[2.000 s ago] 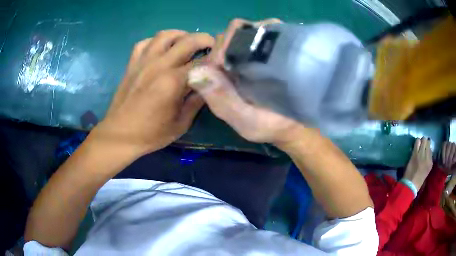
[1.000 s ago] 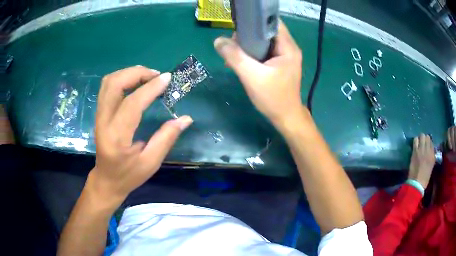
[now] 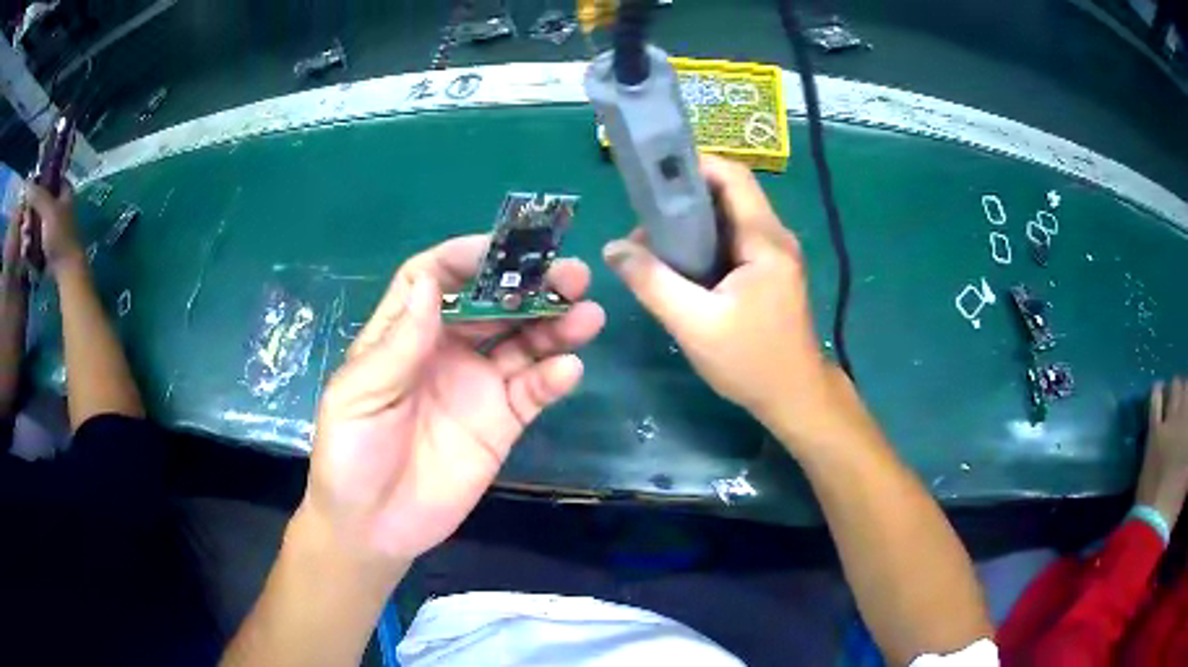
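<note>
My left hand (image 3: 437, 391) is palm up and holds a circuit board (image 3: 519, 254) between thumb and fingers. The board's dark face with small parts and a white square faces me, and a green board edge shows along its bottom. My right hand (image 3: 736, 293) is wrapped around a grey electric screwdriver (image 3: 658, 163), to the right of the board and apart from it. The screwdriver's tip is hidden.
A yellow tray (image 3: 769, 146) with pale parts stands behind the screwdriver. A black cord (image 3: 829, 222) hangs right of my hand. White loops (image 3: 995, 210) and dark boards (image 3: 1033, 319) lie at right. Plastic (image 3: 280, 345) lies at left. Other people's arms show at both sides; boards lie on the far belt.
The view has shifted, showing more of the tray and belt. The board in my left hand has turned from lying slanted to standing up, and my left palm has turned upward. My right hand still holds the screwdriver.
</note>
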